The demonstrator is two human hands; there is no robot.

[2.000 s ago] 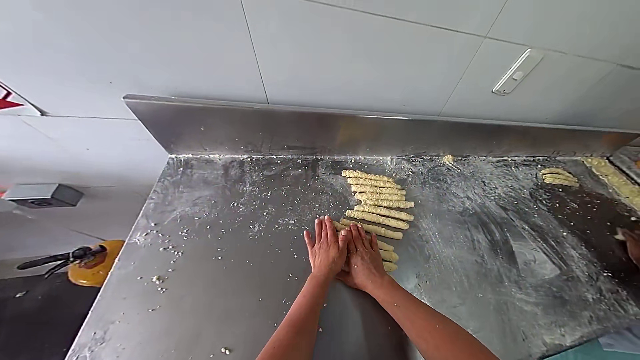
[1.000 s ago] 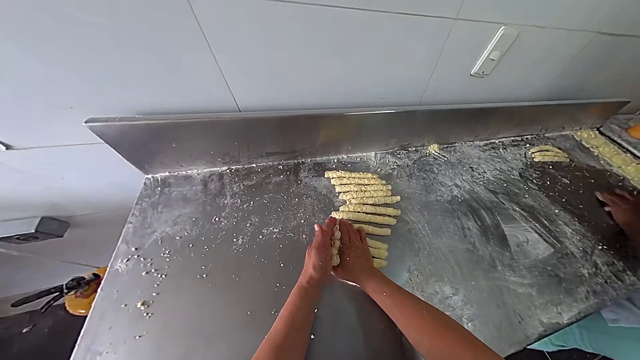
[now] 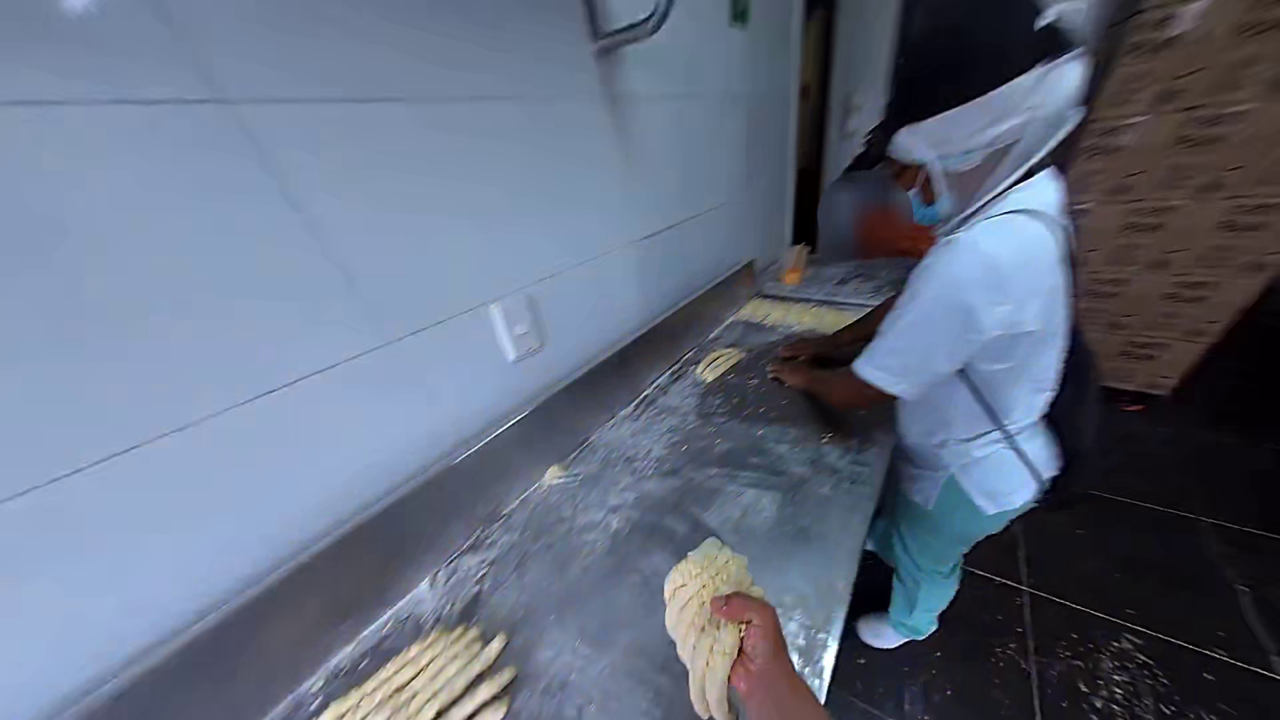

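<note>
My right hand grips a bunch of dough strips above the steel worktable, near its front edge. The strips hang down from my fingers. My left hand is out of view. At the lower left, several rolled dough sticks lie side by side on the table. A small scrap of dough rests by the backsplash. Farther along, a few short dough strips lie near a co-worker's hands.
A co-worker in white top and face mask stands at the table's far part, hands on the surface. Beyond the hands is a flat band of dough. The steel backsplash runs along the wall. Stacked cardboard boxes stand at the right.
The view has swung far to the right, bringing the co-worker into sight. Both my hands were together at the dough sticks; now my right hand holds a bunch of strips and my left is out of view.
</note>
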